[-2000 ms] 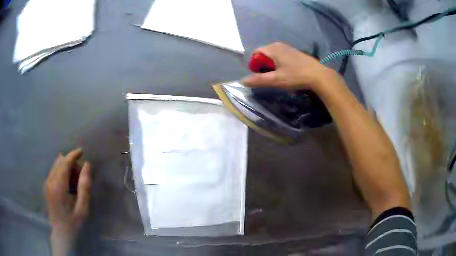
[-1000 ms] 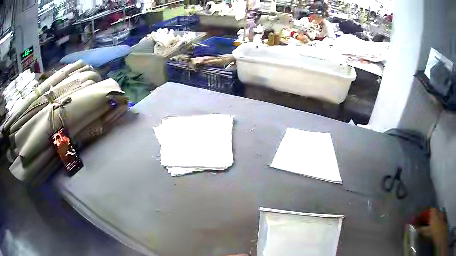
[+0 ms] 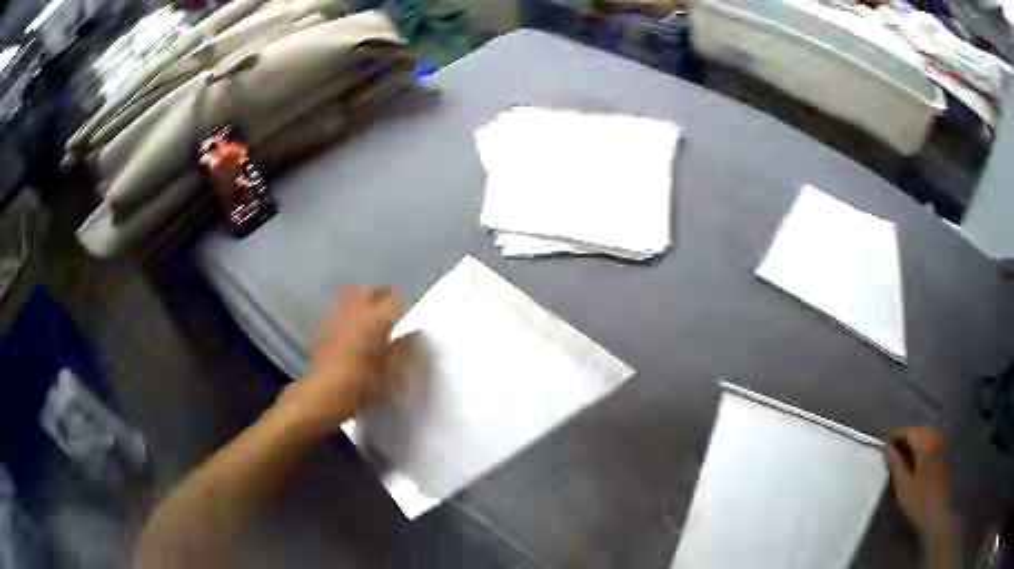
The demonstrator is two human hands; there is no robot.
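A white cloth piece [image 3: 523,389] lies askew at the centre-left, near the table's front edge. My left hand [image 3: 373,350], blurred, grips its left side; the fingertips are indistinct. A second white piece [image 3: 778,483], with a straight folded strip along its far edge, lies at the lower right and is cut off by the picture's bottom. My right hand [image 3: 917,472] pinches its far right corner. Whether a template lies in it cannot be told. The iron is not in view.
A stack of white pieces [image 3: 584,183] lies on the far part of the grey table [image 3: 712,311]. Pressed white pieces [image 3: 845,272] lie at right, with dark scissors [image 3: 995,395] beyond. A lit phone [image 3: 236,180] leans on beige bundles [image 3: 295,83] at left. A white tub [image 3: 823,67] stands beyond.
The view has swung left and down from a second ago. My left hand has come in with a white piece. My right hand has left the iron and is now at the folded piece's corner.
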